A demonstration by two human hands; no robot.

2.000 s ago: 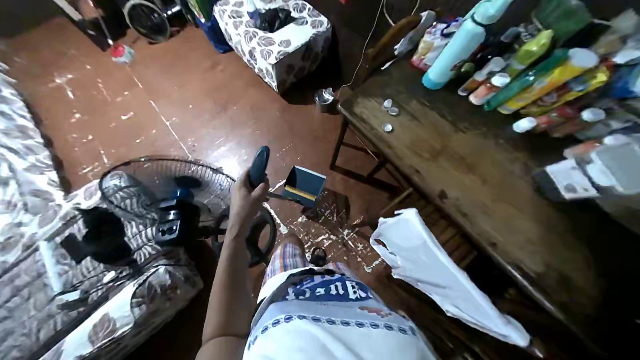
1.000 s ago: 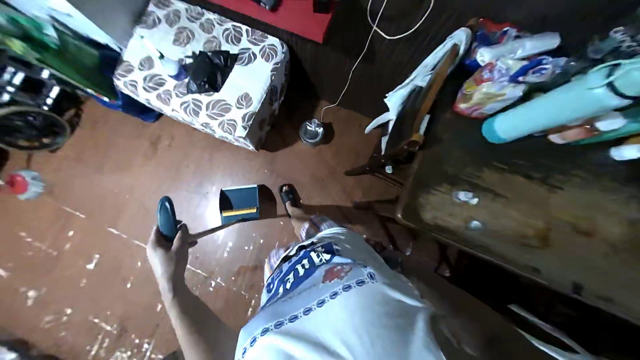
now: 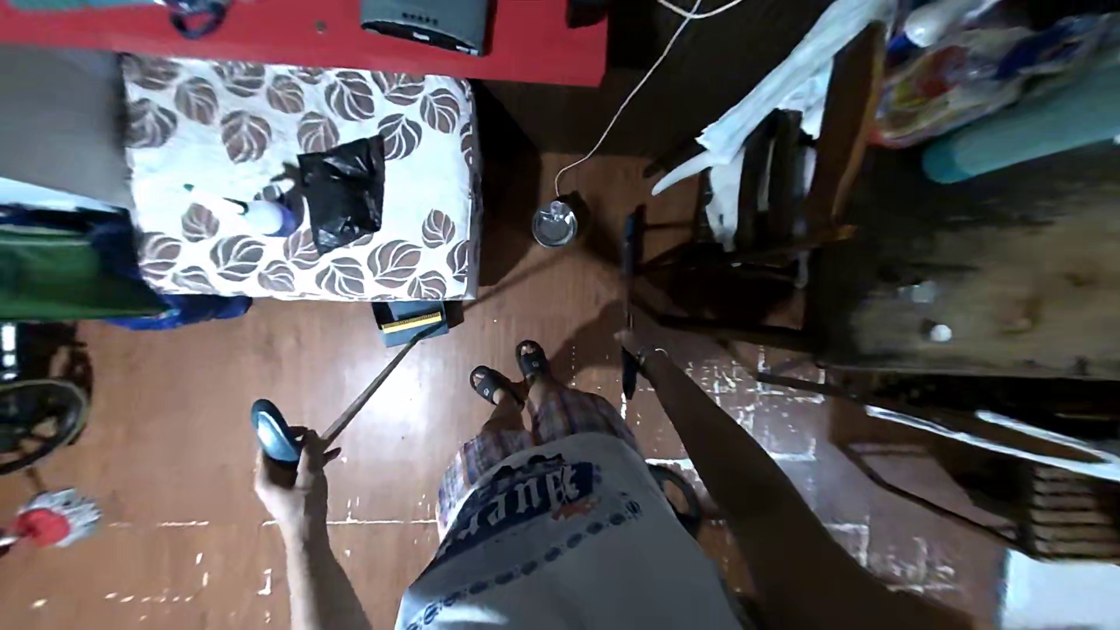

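My left hand (image 3: 293, 477) is closed around the handle of a long-handled dustpan (image 3: 413, 322), whose pan with a yellow edge rests on the floor beside the cloth-covered furniture. The rounded dark end (image 3: 275, 432) of the handle rises above that hand. At the right, my right hand (image 3: 632, 343) grips a long dark stick-like handle (image 3: 629, 262); it looks like a broom, seen nearly end to end in shadow. My sandalled feet stand between the two hands.
Behind the pan is a leaf-patterned cover (image 3: 420, 245) holding a black plastic bag (image 3: 343, 194) and a bottle. A corded metal object (image 3: 555, 224) sits on the floor. A wooden chair (image 3: 844, 149) and wooden table (image 3: 1006, 262) stand right; a wheel and mop head are left.
The view has shifted. My right hand, not visible in the earlier frames, now shows holding the dark handle. The dustpan now rests close against the leaf-patterned furniture, with my left hand still on it.
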